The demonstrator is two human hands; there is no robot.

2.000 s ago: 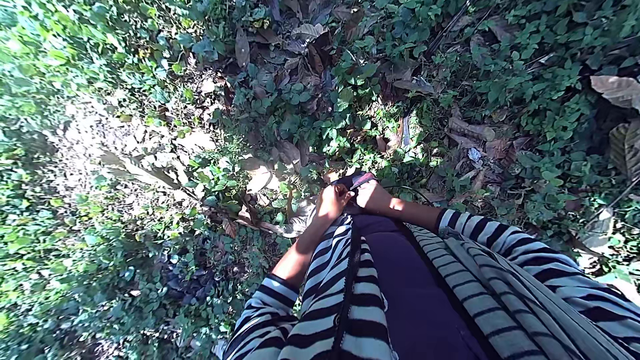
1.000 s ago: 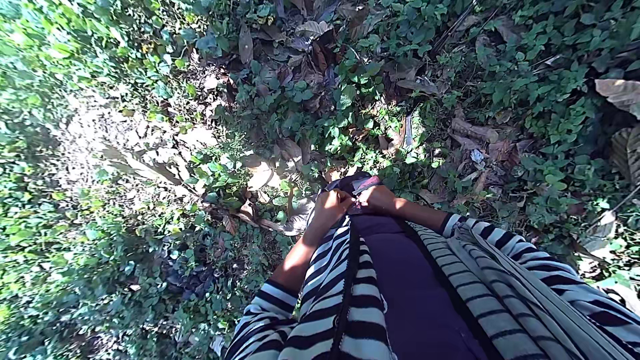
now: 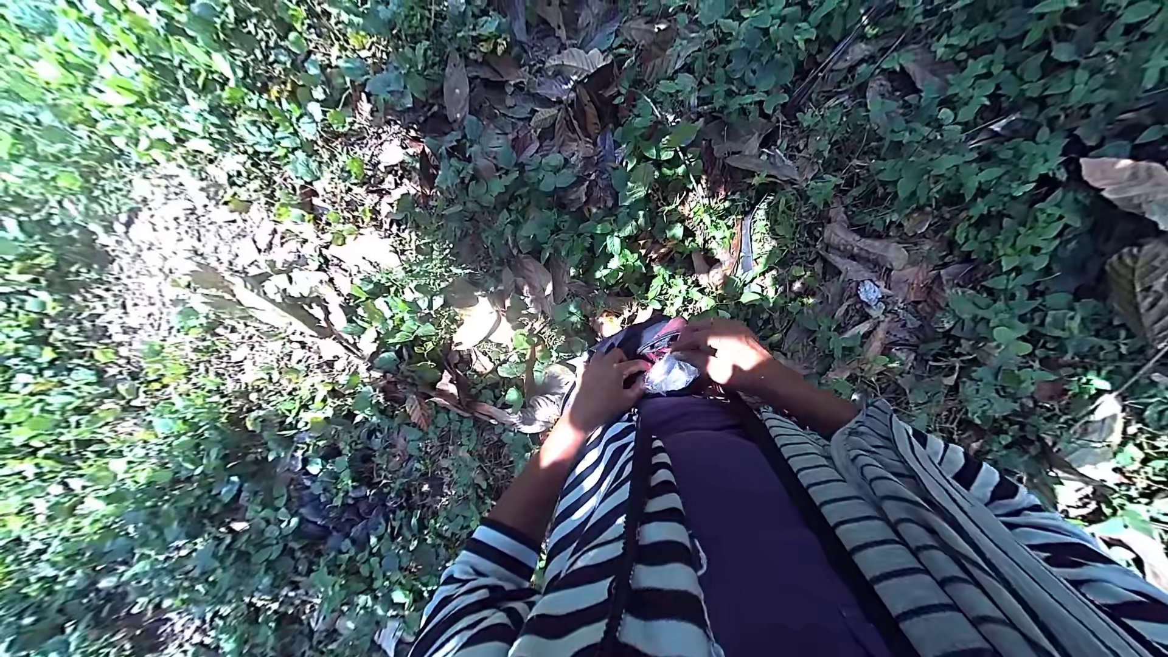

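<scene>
Both my hands are close together at my waist, just beyond the hem of a purple shirt (image 3: pixel 739 493) under a striped black-and-white jacket (image 3: pixel 584 538). My left hand (image 3: pixel 605 391) has its fingers bent at the left side of a dark cloth bundle or pouch (image 3: pixel 630 338). A crumpled, shiny, whitish piece, perhaps clear plastic (image 3: pixel 672 374), shows between the hands. My right hand (image 3: pixel 725 351) is at the right side of the pouch, near its pink-red edge. How firmly either hand grips is hidden by the curled fingers.
Low green plants (image 3: pixel 958 164) and dry brown leaves (image 3: pixel 575 91) cover the ground. A sunlit stick or long dry leaf (image 3: pixel 274 306) lies to the left. Large dry leaves (image 3: pixel 1131 187) are at the right edge, and a small pale scrap (image 3: pixel 870 294) lies right of the hands.
The shiny whitish piece now shows between my hands; it was not visible in the earlier frames. My hands have moved slightly apart.
</scene>
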